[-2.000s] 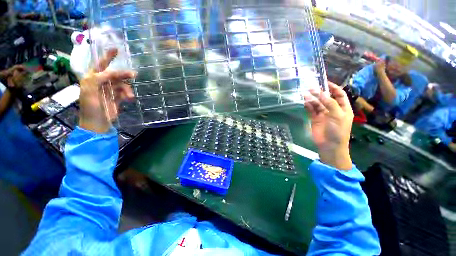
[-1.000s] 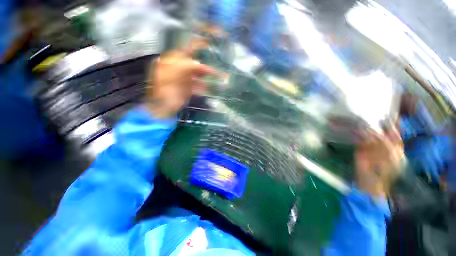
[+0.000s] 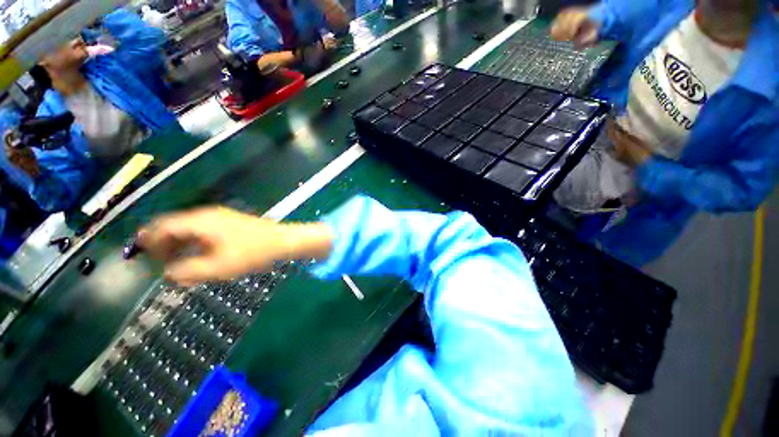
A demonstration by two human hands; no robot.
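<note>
My right hand [image 3: 192, 245] reaches in from the right, blurred, over the far edge of the clear blister tray [image 3: 184, 329]. A small dark part [image 3: 131, 247] is at or just beside its fingertips; I cannot tell if it is gripped. The tray lies on the green surface with rows of small dark components. The blue parts bin [image 3: 202, 403], cut by the bottom edge, holds pale tiny parts [image 3: 226, 416]. The tweezers [image 3: 352, 287] lie below my forearm. My left hand is out of the picture.
A stack of black trays [image 3: 478, 124] stands beyond my arm, with another black tray [image 3: 598, 299] at the right. Small black units [image 3: 330, 104] lie along the green belt. A red tray [image 3: 266, 98] is farther back. People in blue smocks are across the belt and at the right.
The view has swung to the right. The large clear gridded sheet held in both hands earlier is not seen now. My right hand has crossed to the left; my left hand has left the picture.
</note>
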